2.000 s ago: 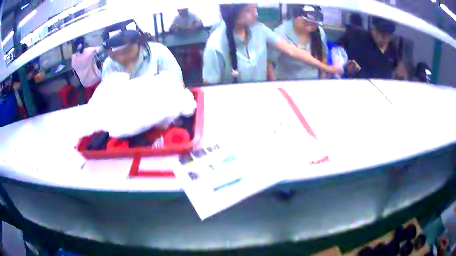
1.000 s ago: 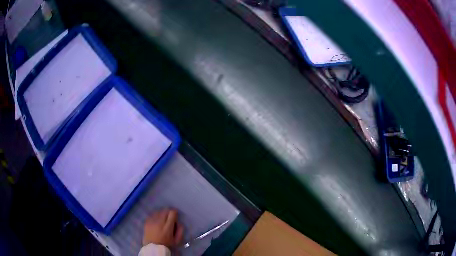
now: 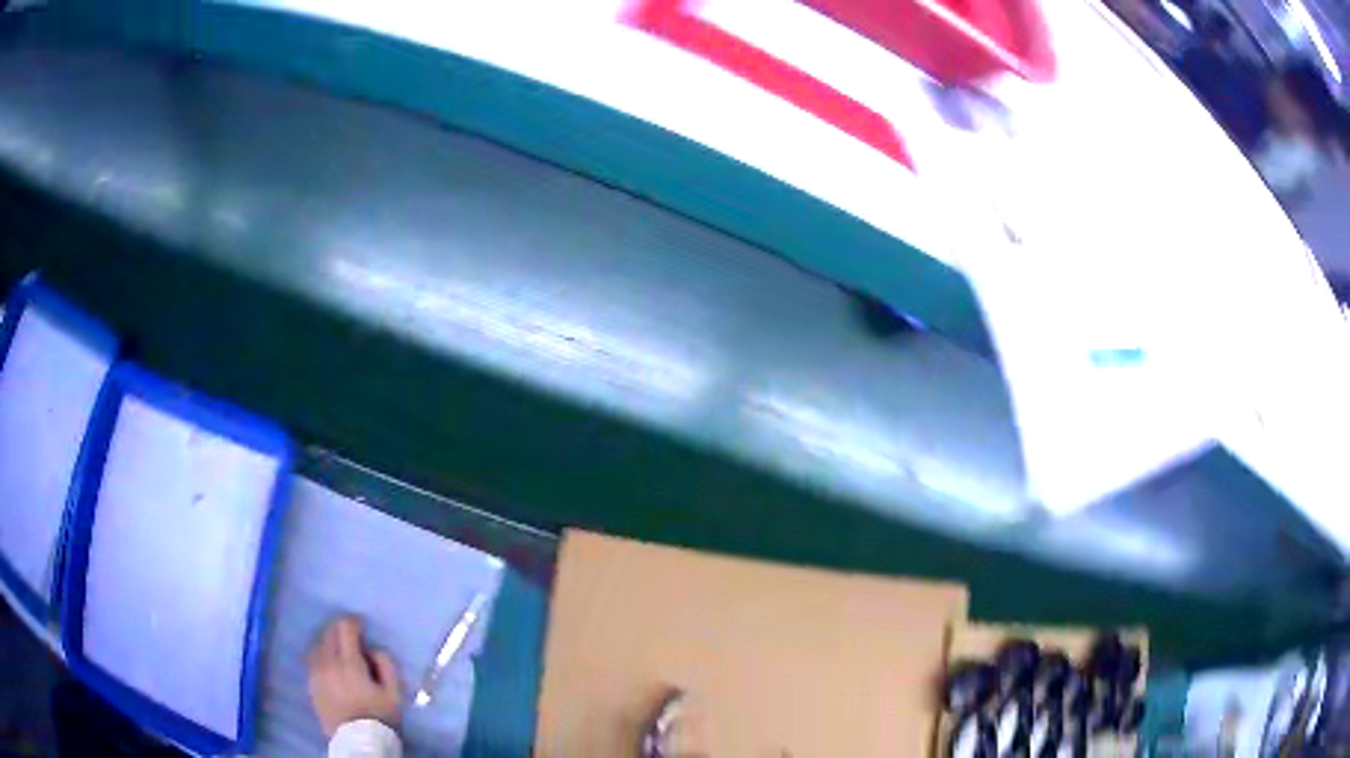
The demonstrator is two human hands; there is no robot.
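My left hand (image 3: pixel 353 684), in a pale cuff, rests loosely curled on the pale sheet (image 3: pixel 407 570) at the lower left. I see nothing in it. A slim silver-white tool (image 3: pixel 447 649) lies on the sheet just right of the hand, not touching it. Further right is the brown board (image 3: pixel 740 622), with a small shiny dark-silver curved part (image 3: pixel 665 723) near the bottom edge, partly cut off by the picture. My right hand is out of view.
Blue-rimmed trays (image 3: pixel 281 511) with white linings stand left of the sheet. Black round parts (image 3: pixel 1036 689) sit on another board at the lower right. The green conveyor belt (image 3: pixel 518 326) runs behind. A white shelf above holds a red tray (image 3: pixel 985 33) and an overhanging printed sheet (image 3: pixel 1103 370).
The view has swung right and up from the trays. More of the brown board, the black parts and the printed sheet now show. My left hand stays on the pale sheet.
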